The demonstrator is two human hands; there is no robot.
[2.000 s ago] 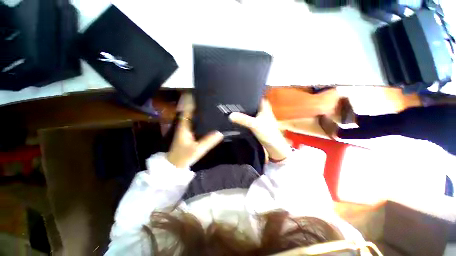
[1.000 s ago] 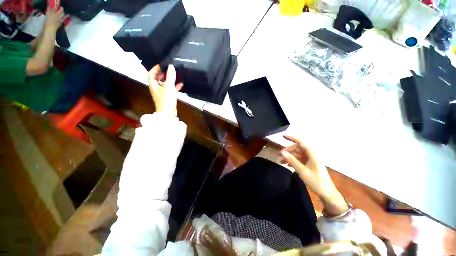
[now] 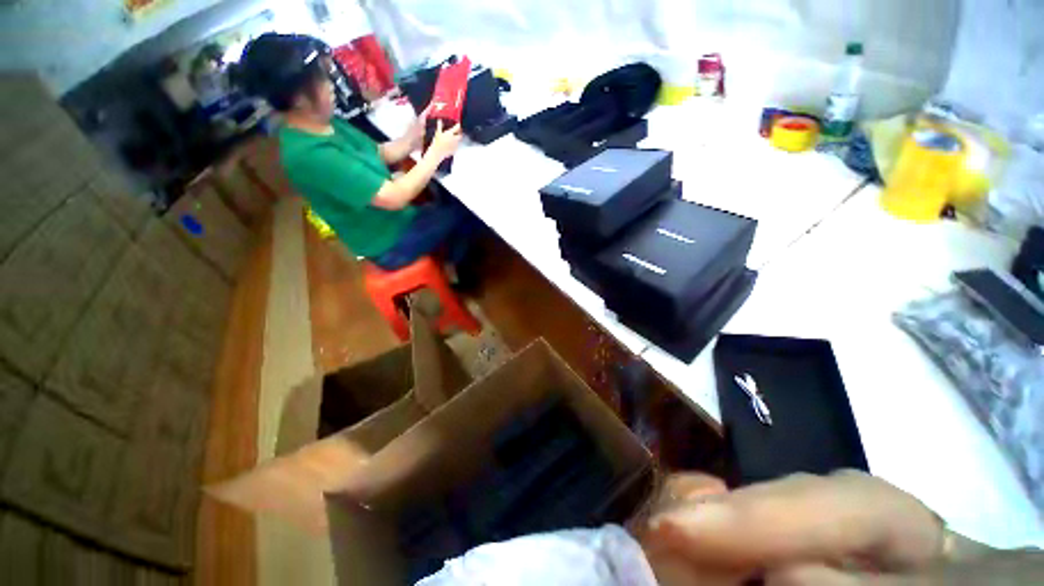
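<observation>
An open black box base (image 3: 796, 395) sits at the table's near edge, with a short white cable (image 3: 753, 397) inside. Closed black gift boxes (image 3: 675, 258) are stacked on the table beyond it. At the bottom edge, my left hand (image 3: 687, 532) and right hand (image 3: 841, 521) are close together and seem to overlap. Both are blurred and cut off. The right hand comes in from the right. What they hold, if anything, does not show. My white left sleeve covers part of the carton's near side.
An open brown carton (image 3: 395, 458) with dark boxes inside stands left of the table. A person in green (image 3: 343, 177) sits on a red stool (image 3: 418, 292), holding a red item. A cable bag (image 3: 973, 355), yellow tape (image 3: 922, 172) and a bottle (image 3: 845, 92) are on the table.
The view has swung left. My left hand has left the stacked boxes and is now low beside my right hand. The stacks and the open base with the cable look unchanged.
</observation>
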